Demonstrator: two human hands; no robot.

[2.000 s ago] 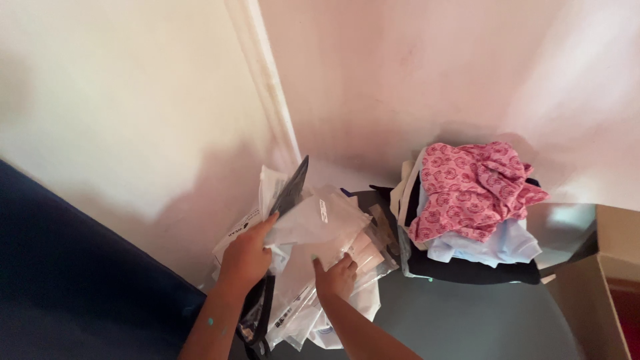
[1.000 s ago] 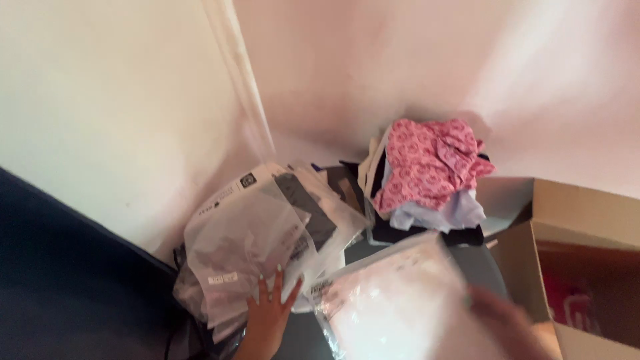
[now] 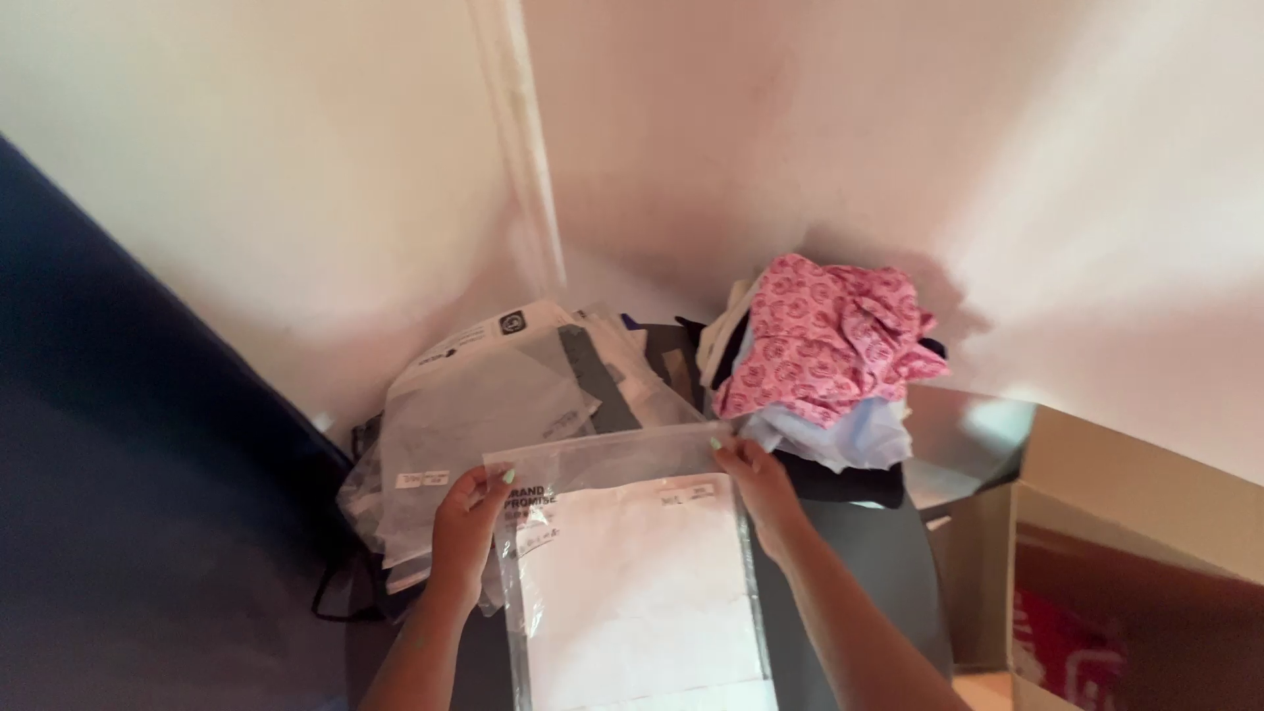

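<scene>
A clear plastic garment bag (image 3: 632,592) with a pale, flat content and printed writing lies across the lower middle of the view. My left hand (image 3: 464,523) pinches its top left corner, and my right hand (image 3: 765,489) grips its top right corner. Behind my left hand lies a heap of translucent plastic bags (image 3: 474,405), some bearing writing. To the right of that heap stands a pile of folded clothes, with a pink patterned garment (image 3: 829,336) on top and a light blue garment (image 3: 839,434) below it. The bag's lower end is out of view.
Both heaps rest on a dark grey rounded surface (image 3: 879,563) against the wall corner. An open cardboard box (image 3: 978,578) at the lower right holds a red item (image 3: 1062,647). A dark blue panel (image 3: 148,474) fills the left side, and a black strap (image 3: 341,602) hangs near it.
My hands were on the bag heap two seconds ago. One second ago the pale bag was at my right hand while my left touched the heap; now both hands hold that bag.
</scene>
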